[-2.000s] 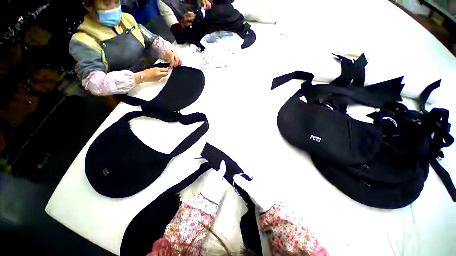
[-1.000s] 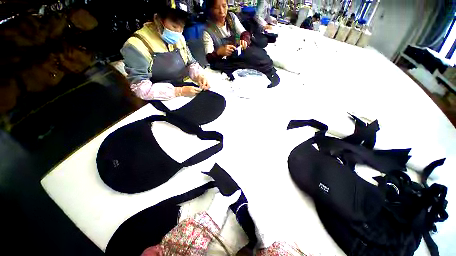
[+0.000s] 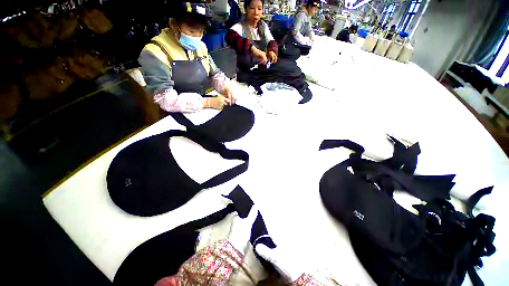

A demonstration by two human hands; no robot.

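A black crescent bag (image 3: 159,254) lies at the bottom, cut off by the picture's edge. My left hand (image 3: 240,230), in a white glove, grips its strap (image 3: 241,202), whose square-cut end points up and away. My right hand (image 3: 272,260), also white-gloved and partly cut off, holds another black strap piece (image 3: 259,228) just right of it. A pale curved line, perhaps a ring, shows on that piece. My fingertips are blurred. Floral sleeves cover my forearms.
A finished-looking black bag (image 3: 148,177) with a looped strap lies left. A pile of black bags (image 3: 371,215) with loose straps lies right. A masked coworker (image 3: 190,72) handles another black bag (image 3: 229,124) by crumpled clear plastic (image 3: 276,99). More coworkers sit farther back.
The view has tilted up, showing more of the room. My hands have drawn the two strap pieces apart; the right one now sits lower, separated from the square-cut end.
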